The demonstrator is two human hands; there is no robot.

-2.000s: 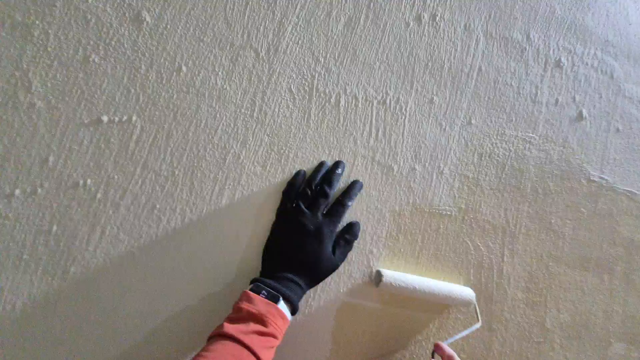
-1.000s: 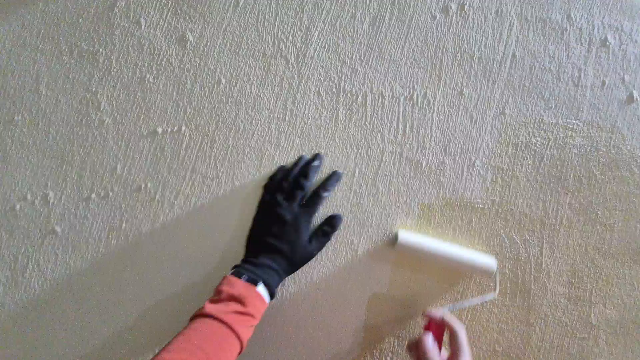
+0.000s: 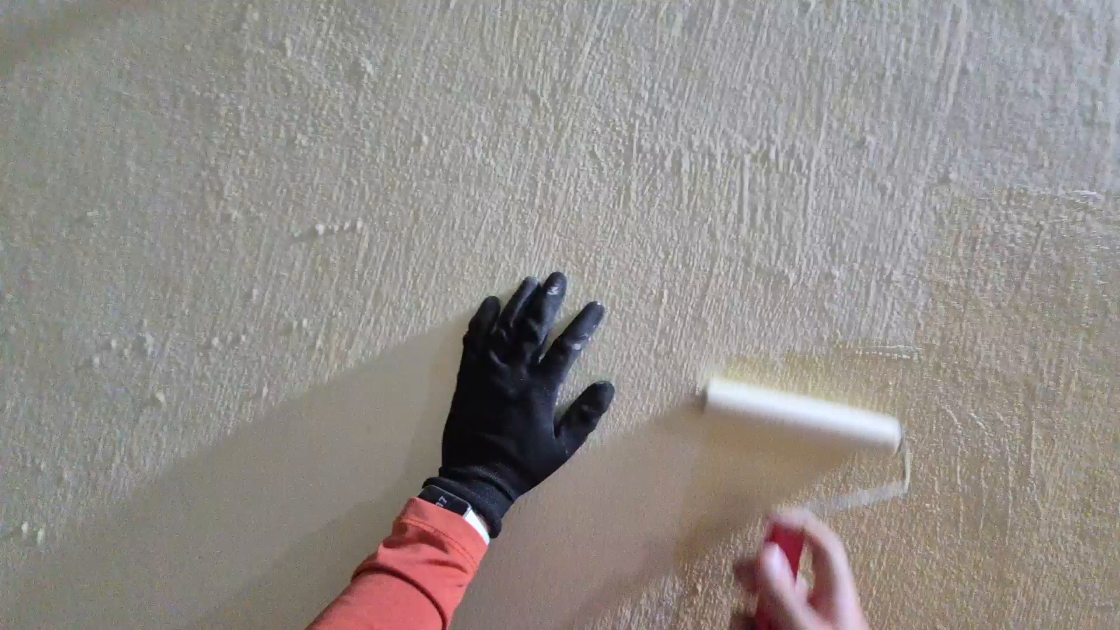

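Note:
My left hand (image 3: 516, 402), in a black glove with pale specks on its fingertips, rests with spread fingers against the textured wall (image 3: 612, 201), holding nothing. At lower right my right hand (image 3: 809, 577), ungloved and slightly blurred, grips the red handle (image 3: 783, 556) of a paint roller. The white roller cover (image 3: 801, 413) lies along the wall to the right of my left hand, tilted down to the right, with its wire frame (image 3: 908, 472) bending back to the handle. Around the roller, the wall looks yellowish and darker.
The rough wall fills the view, with ridges and small lumps. A darker, yellowish area (image 3: 1024, 367) spans its right side. Shadows of the arms fall across the lower part. An orange sleeve (image 3: 411, 569) and a wristwatch (image 3: 455, 507) are on my left arm.
The roller rose on the wall between the two earlier frames, and more of my right hand came into view. My left hand stays spread at the wall.

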